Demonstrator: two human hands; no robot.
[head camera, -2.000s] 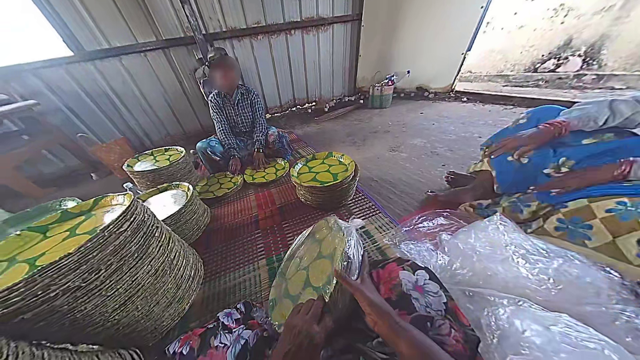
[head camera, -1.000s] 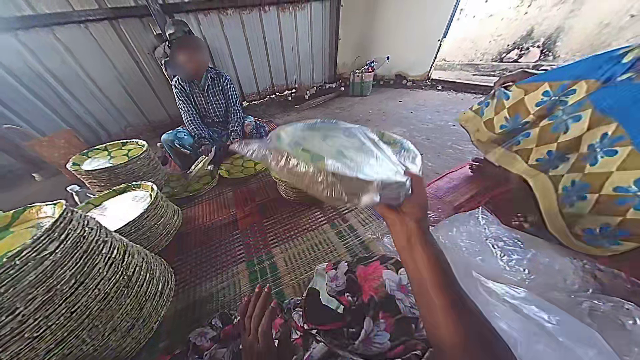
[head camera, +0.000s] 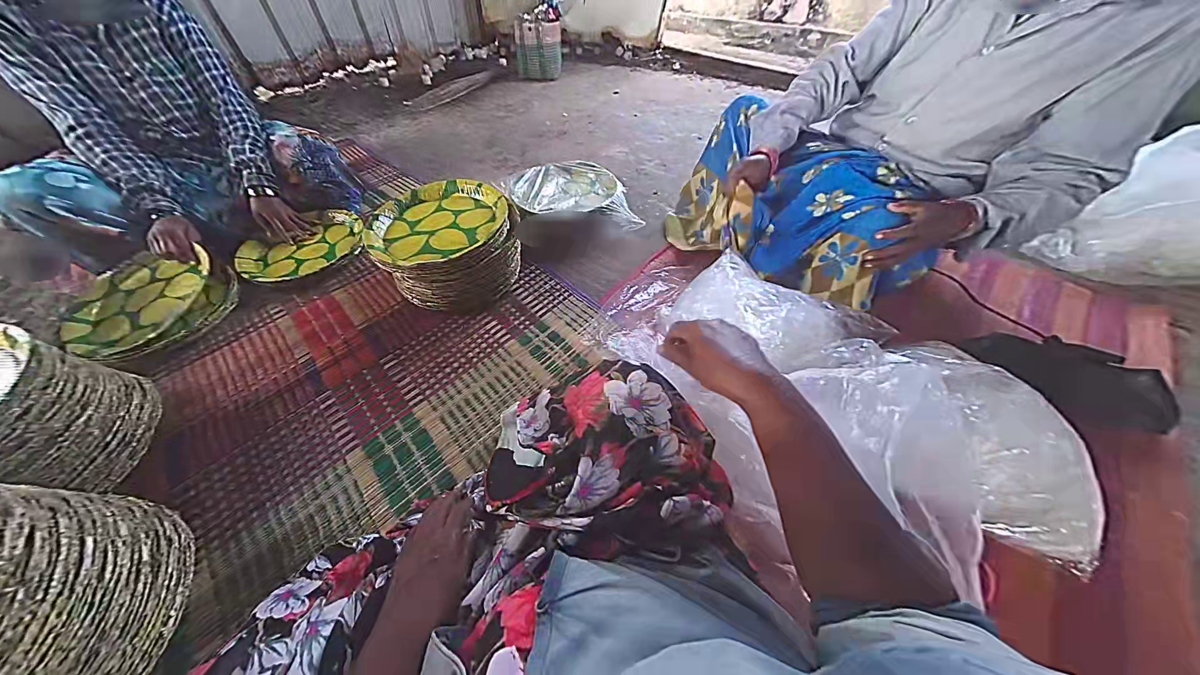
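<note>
My right hand (head camera: 712, 354) is over the pile of clear plastic bags (head camera: 872, 412) at centre right, its fingers curled; whether it grips a bag is not clear. My left hand (head camera: 448, 534) rests on the black floral cloth (head camera: 600, 450) over my lap and seems to hold nothing. A plastic-wrapped bundle of plates (head camera: 567, 187) lies on the floor beyond, just behind a stack of green and yellow leaf-patterned plates (head camera: 445, 244). More such plates (head camera: 136, 305) lie at left under a person's hands.
A woven mat (head camera: 309, 412) spreads before me. Tall plate stacks (head camera: 84, 581) stand at the near left. One person in a checked shirt (head camera: 122, 103) sits at left, another in a grey shirt (head camera: 975, 103) at right. A black cloth or bag (head camera: 1073, 375) lies on the red mat.
The wrapped bundle, in my right hand one second ago, now lies on the floor past the plate stack. My right hand has moved to the plastic bags. The view has turned right.
</note>
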